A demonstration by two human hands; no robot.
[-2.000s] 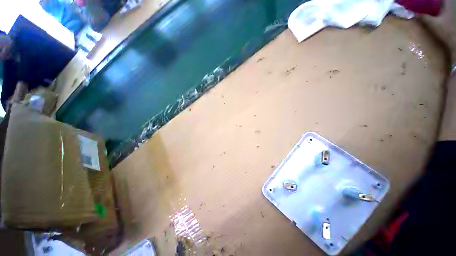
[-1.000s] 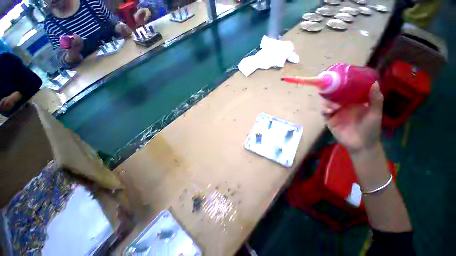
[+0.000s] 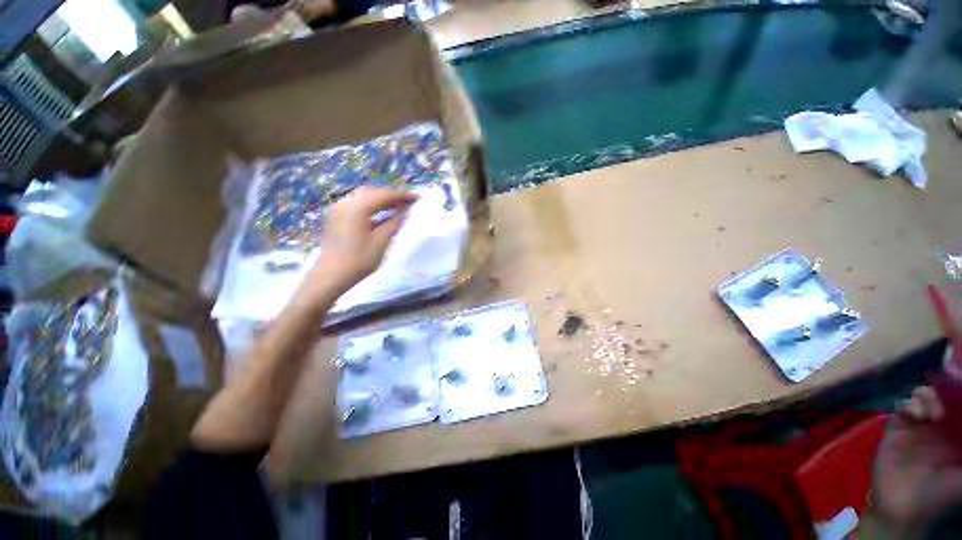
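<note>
My left hand point(image 3: 359, 237) is inside the open cardboard box point(image 3: 200, 174), over the white liner point(image 3: 422, 248) beside heaped small gold-and-blue metal parts point(image 3: 316, 190). Its thumb and a finger curve close together; whether they pinch a part cannot be told. My right hand point(image 3: 912, 464) is cut off at the right edge and blurred, around the pink-red squeeze bottle point(image 3: 934, 417), whose red nozzle point(image 3: 942, 311) points up. Two peg trays lie side by side before the box, the left one point(image 3: 369, 374) touching the right one point(image 3: 480, 369). Another peg tray point(image 3: 775, 316) lies farther right.
A crumpled white cloth point(image 3: 865, 137) lies at the bench's back right. Dark debris point(image 3: 573, 324) lies beside shiny tape point(image 3: 617, 353). A second carton of parts point(image 3: 69, 380) is at the far left. Red stools point(image 3: 844, 464) stand below the bench's front edge.
The view has swung left. My left hand has come into view inside the box. My right hand with the bottle has shifted to the lower right edge.
</note>
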